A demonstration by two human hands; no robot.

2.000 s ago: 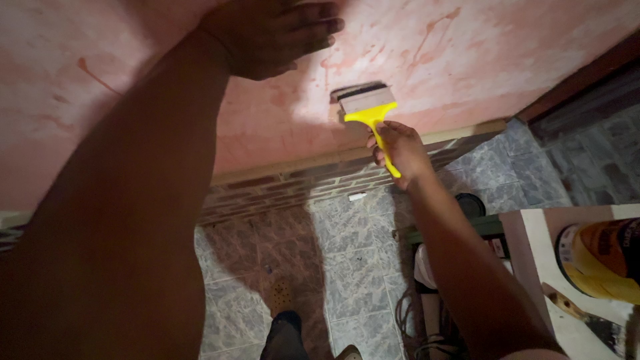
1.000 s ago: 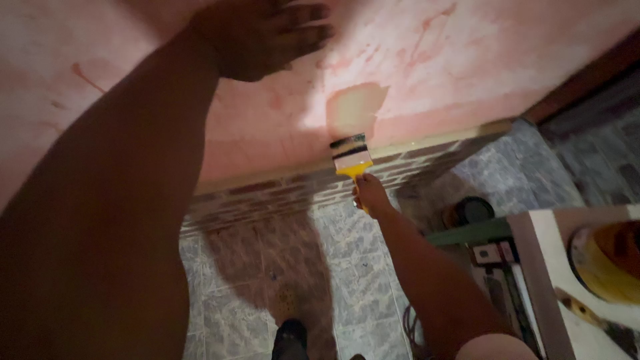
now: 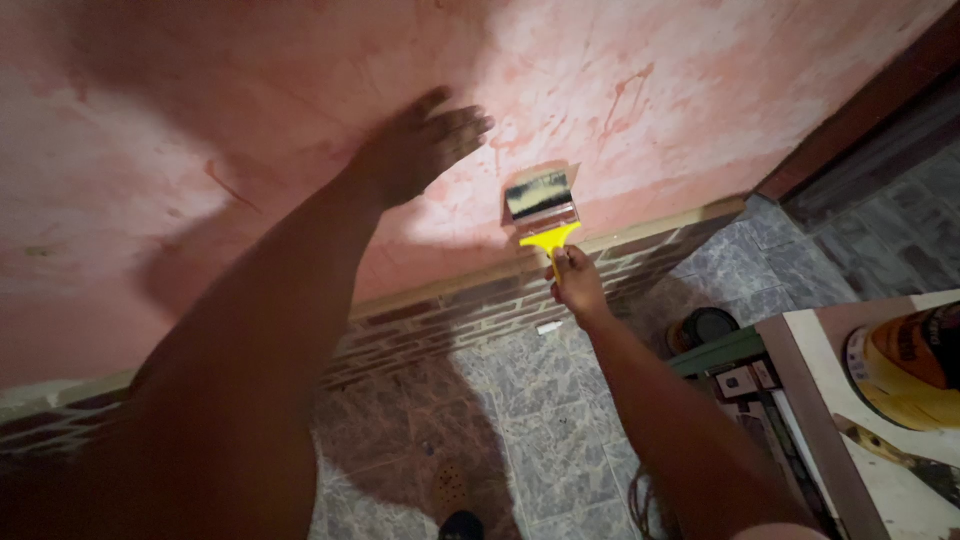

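My right hand (image 3: 576, 281) grips the yellow handle of a wide paintbrush (image 3: 550, 214). Cream-coloured paint coats its dark bristles, which lie against or very near the pink wall (image 3: 675, 97), low down and just above the ledge. A darker patch or shadow borders the bristles. Up and to the left, my left hand (image 3: 431, 146) holds nothing; its fingers are apart, and it rests on or close to the wall. Reddish drip marks and pale blotches cover the wall.
Brick-patterned tile (image 3: 480, 319) runs below the wall ledge. At right, a white-topped table (image 3: 817, 360) bears a yellow paint can (image 3: 907, 367) and another brush (image 3: 892, 450). A dark round container (image 3: 709, 330) and a small white object (image 3: 549, 328) are on the tiled floor (image 3: 555, 427).
The brush went from the wall down to the ledge, leaving a patch in view, then back up onto the wall. Cream paint now shows on its bristles. My left hand stays by the wall.
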